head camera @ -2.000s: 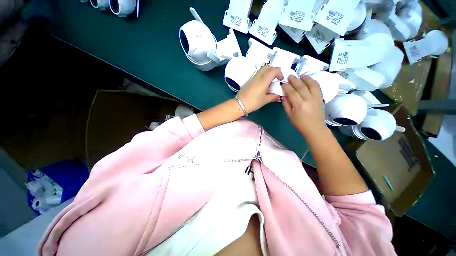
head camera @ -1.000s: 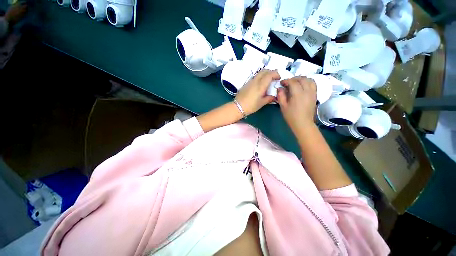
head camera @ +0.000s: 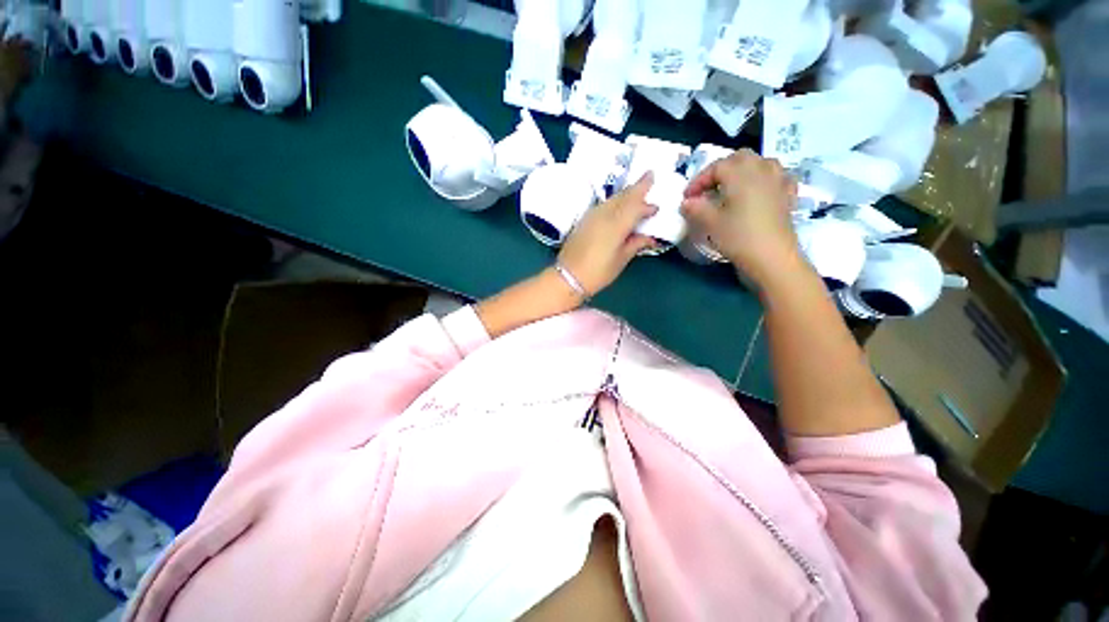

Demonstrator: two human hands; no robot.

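Note:
My left hand (head camera: 608, 238) grips a white security camera (head camera: 664, 209) by its rounded side, fingers and thumb around its left part. My right hand (head camera: 752, 209) is at the camera's right side with thumb and forefinger pinched together. Whether the pinch holds a small part or the camera's edge is too small to tell. Another white camera (head camera: 556, 201) lies just left of the held one, its dark lens facing down-left. One more camera with an upright antenna (head camera: 455, 151) lies further left on the green mat.
White cameras with QR labels (head camera: 666, 61) are piled behind my hands. Two cameras lie at the right, one with a dark lens (head camera: 898, 281), beside a shallow carton (head camera: 973, 365) holding a thin teal stick. A camera row (head camera: 268, 83) stands back left. A blue bin (head camera: 183, 492) is on the floor.
The view has shifted, showing more of the left camera row. My right hand has turned and its wrist has moved right; its fingers now pinch at the held camera's right side.

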